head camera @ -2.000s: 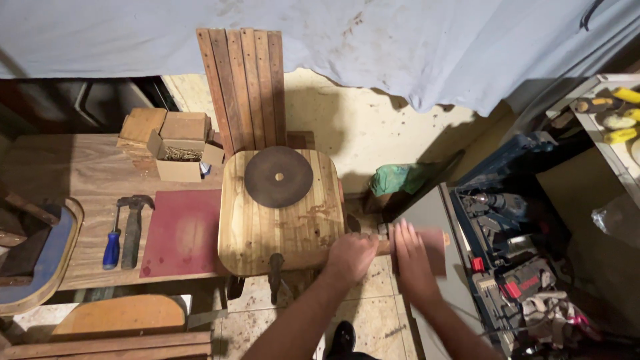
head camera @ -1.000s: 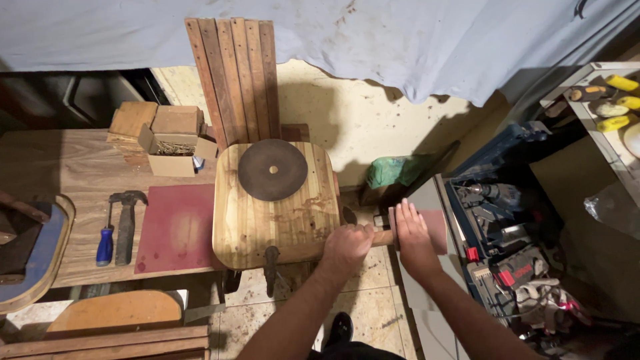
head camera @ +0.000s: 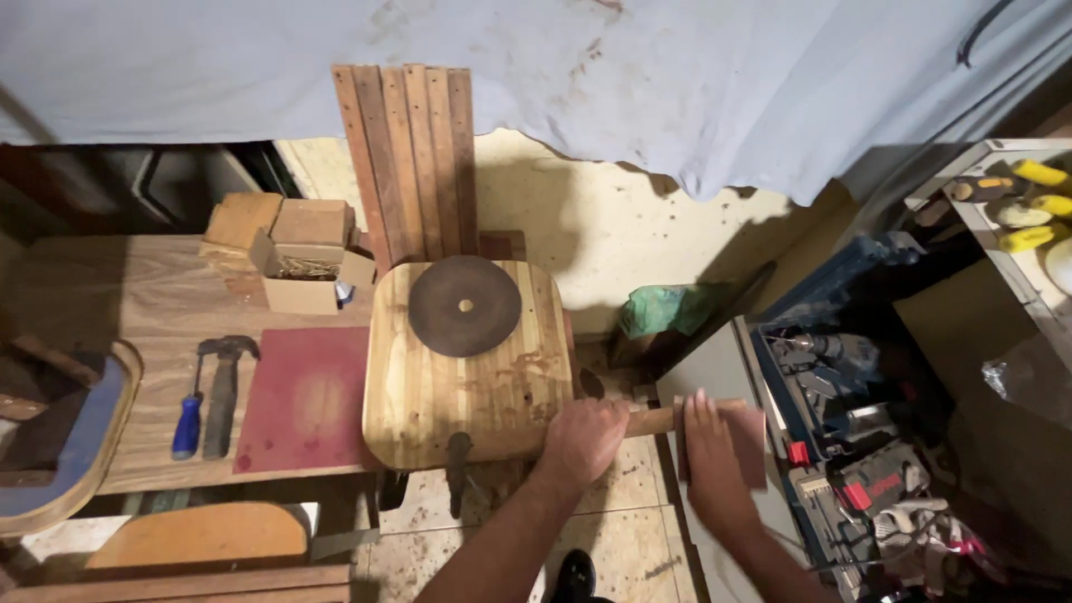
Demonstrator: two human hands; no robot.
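A narrow wooden strip [head camera: 649, 421] runs across the front edge of a small wooden board [head camera: 469, 394] and sticks out to the right. My left hand [head camera: 589, 437] grips the strip by the board's front right corner. Flat over the strip's outer part lies my right hand [head camera: 710, 444], fingers together, pressing a reddish sheet of sandpaper [head camera: 749, 452] to it. A dark round abrasive disc [head camera: 465, 306] rests on the board. At the board's front edge is a dark clamp or handle [head camera: 457, 473], its kind unclear.
On the left table [head camera: 159, 293] lie a claw hammer [head camera: 222, 402], a blue-handled screwdriver [head camera: 188, 427], a red sandpaper sheet [head camera: 306, 398] and an open cardboard box [head camera: 301, 293]. Wooden slats [head camera: 419, 159] stand behind the board. At right are a grey cabinet [head camera: 712, 368] and a blue toolbox [head camera: 825, 469].
My right hand and the sandpaper have shifted slightly along the strip, while my left hand keeps its grip on it.
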